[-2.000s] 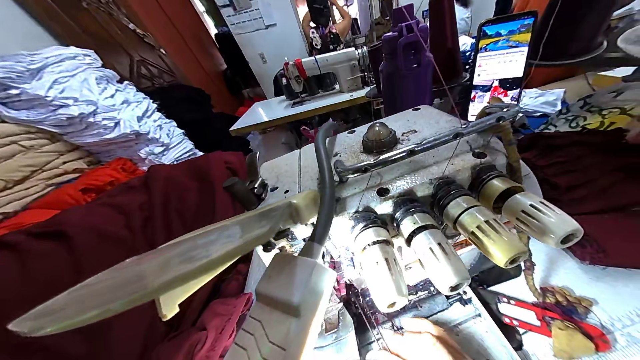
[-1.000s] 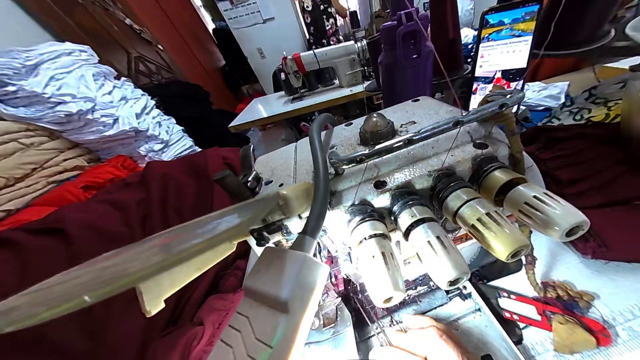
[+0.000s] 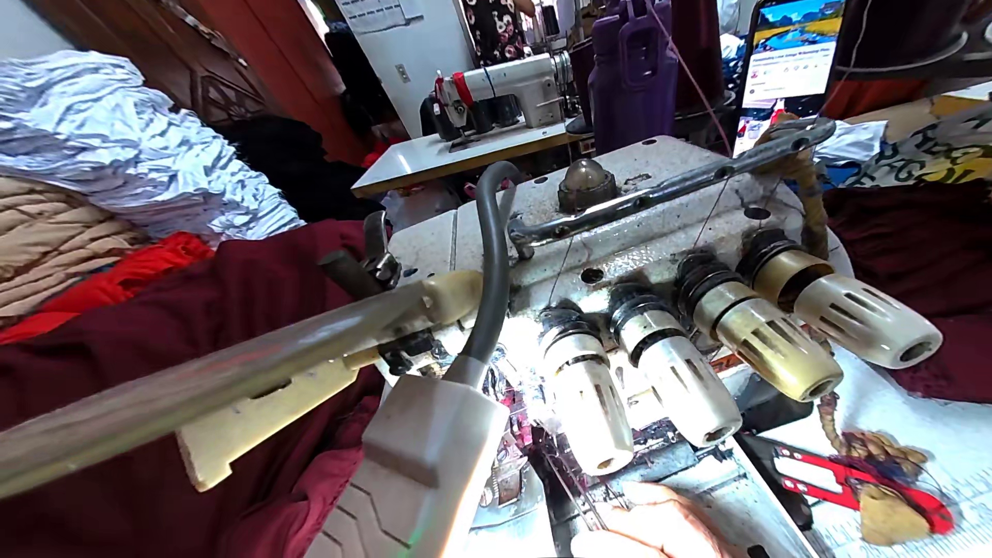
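Note:
My right hand (image 3: 659,523) is at the bottom edge, right of centre, its fingers closed on thin metal tweezers (image 3: 580,496). The tweezers' prongs reach up into the lit, threaded looper area (image 3: 519,434) of an overlock sewing machine (image 3: 620,209). Several tension knobs (image 3: 590,403) stick out from the machine's front, just above the hand. A lamp with a grey flexible neck (image 3: 492,263) and white head (image 3: 434,449) stands left of them, partly hiding the machine. Bright glare blurs the threads. My left hand is not in view.
A long translucent plastic bar (image 3: 232,372) crosses the left side. Maroon cloth (image 3: 194,310) lies beneath it. A red cutter (image 3: 837,480) lies at right. Behind stand a purple bottle (image 3: 632,85), a phone (image 3: 790,70), another sewing machine (image 3: 504,93) and a person (image 3: 496,31).
The person in the background has shifted and the raised arms seen earlier no longer show. My right hand stays low beside the machine with the tweezers. The view has moved slightly.

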